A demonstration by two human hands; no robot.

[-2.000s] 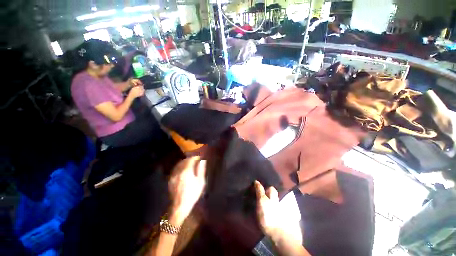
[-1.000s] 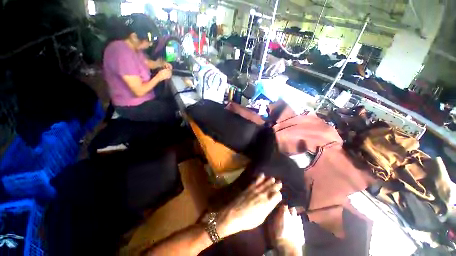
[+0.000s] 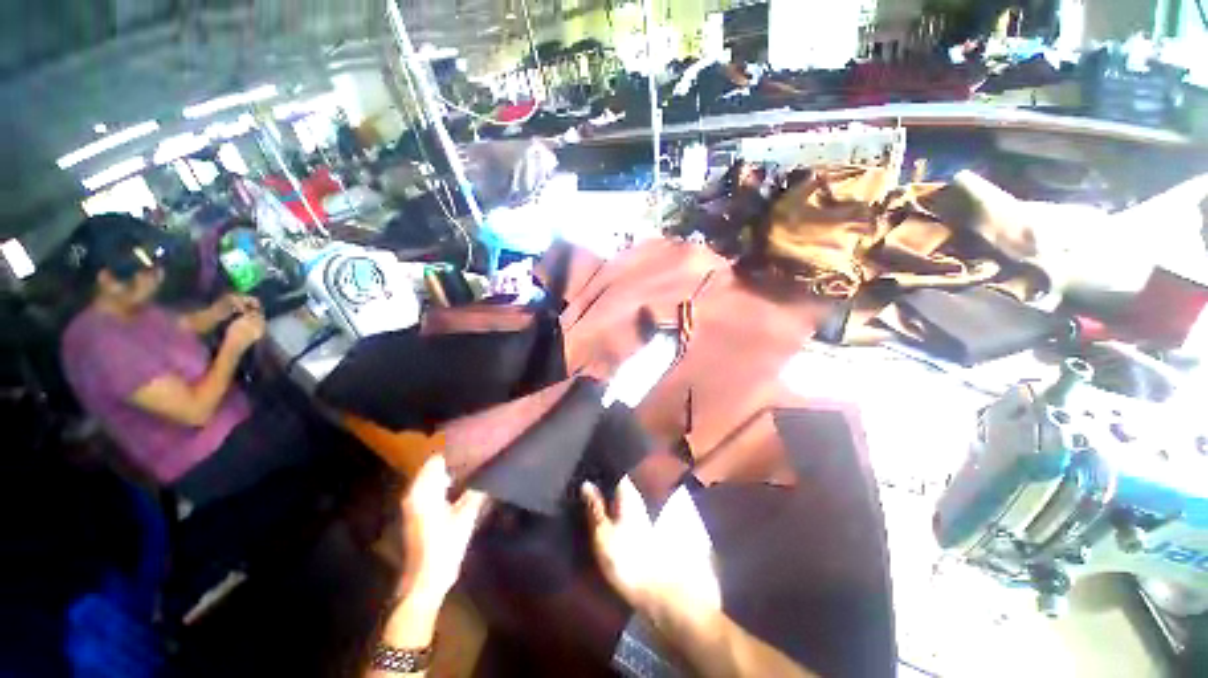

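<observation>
Maroon-brown cut panels [image 3: 762, 325] lie spread over the white table in front of me. A dark panel [image 3: 537, 457] with a maroon part folded up lies between and beyond my hands. My left hand [image 3: 444, 523] is at its near left edge, thumb and fingers apart; whether it pinches cloth is unclear. My right hand [image 3: 649, 543] rests over the dark cloth at the right, fingers partly curled; its grip is unclear. A large dark maroon panel [image 3: 808, 556] lies right of my right hand.
A sewing machine head [image 3: 1047, 484] stands at the right. A mustard-brown fabric pile [image 3: 848, 232] lies behind the panels. A person [image 3: 159, 371] in a pink top sits at the left by another machine [image 3: 360, 285]. Orange cloth [image 3: 398, 444] shows at the left. Blue crates [image 3: 113, 636] are at lower left.
The view has swung right, bringing the machine head into view. My hands, close together a second ago, are now apart, and a dark and maroon panel stands folded up between them.
</observation>
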